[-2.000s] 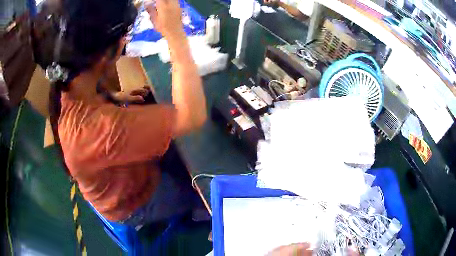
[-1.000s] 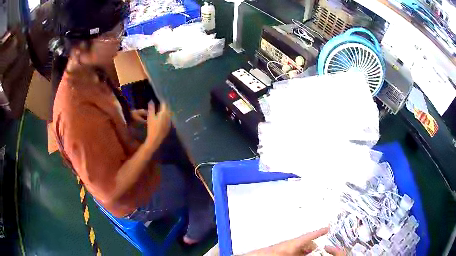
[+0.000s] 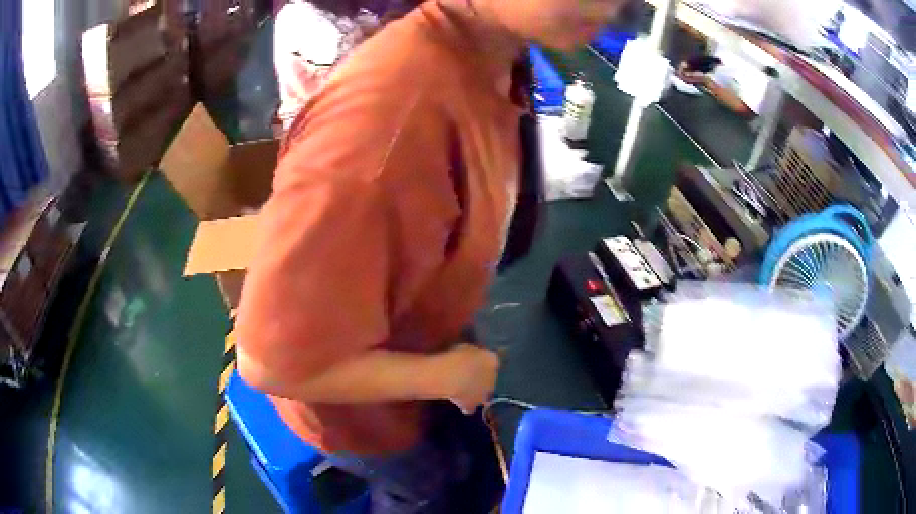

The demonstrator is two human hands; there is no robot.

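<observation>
The blue tote (image 3: 567, 428) is at the bottom right, cut off by the lower edge. A white liner sheet (image 3: 593, 487) lies in it. A stack of milky poly bags (image 3: 743, 351) rests over its back rim and partly covers the inside. A few white cables (image 3: 748, 497) show below the bags, mostly cut off by the frame. Neither my left hand nor my right hand is in the picture.
A person in an orange shirt (image 3: 372, 241) stands close at the left, by a blue stool (image 3: 271, 442). An open carton (image 3: 226, 241) is behind them. A dark power unit (image 3: 593, 311) and a light blue fan (image 3: 819, 271) are on the bench.
The view has swung left and up, so the tote sits lower. My hands, at the cables before, are out of the picture. The person has risen from the stool and stands nearer.
</observation>
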